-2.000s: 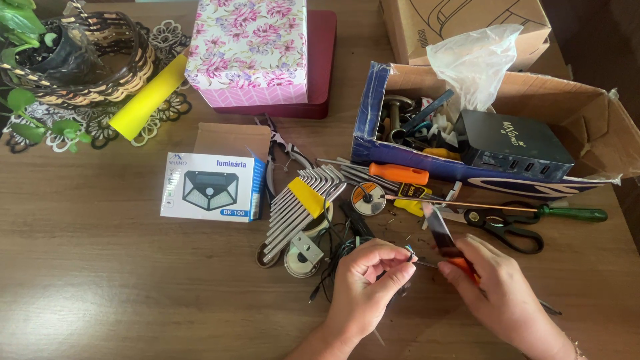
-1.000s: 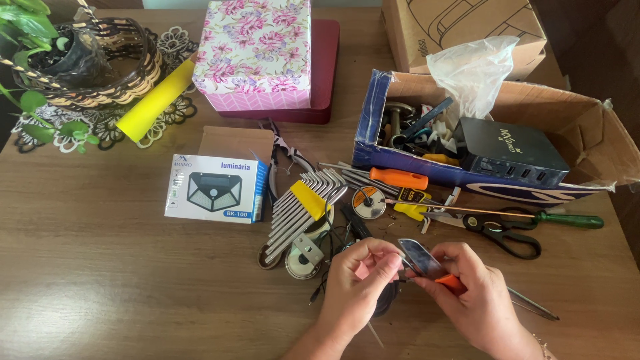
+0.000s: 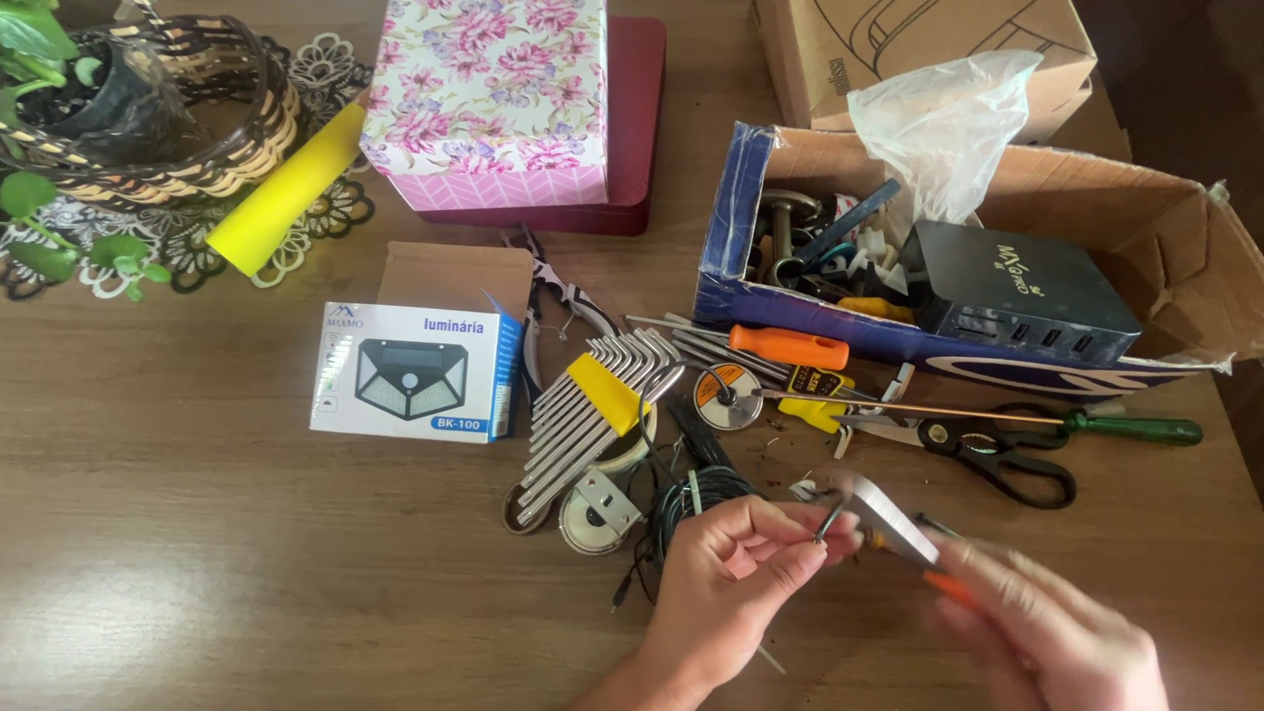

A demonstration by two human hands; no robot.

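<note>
Between its thumb and fingers my left hand (image 3: 731,583) pinches the end of a thin dark cable (image 3: 831,521). My right hand (image 3: 1052,622), blurred, is closed around the orange handle (image 3: 953,590) of a knife, whose broad metal blade (image 3: 892,521) points up and left, close beside the cable end. Whether the blade touches the cable I cannot tell. A coil of black cable (image 3: 681,509) lies on the table just behind my left hand. Next to it are a round metal piece with a bracket (image 3: 599,513) and a set of hex keys in a yellow holder (image 3: 604,393).
Behind my hands lie black-handled scissors (image 3: 987,449), a green-handled screwdriver (image 3: 1136,427), an orange screwdriver handle (image 3: 788,348) and a round disc (image 3: 728,398). Farther back stand an open cardboard box (image 3: 829,331) of parts, a luminaire box (image 3: 410,373), pliers (image 3: 568,291) and a floral box (image 3: 494,89).
The knife blade has changed its tilt beside the cable end, and my right hand has shifted slightly. My left hand still pinches in about the same place.
</note>
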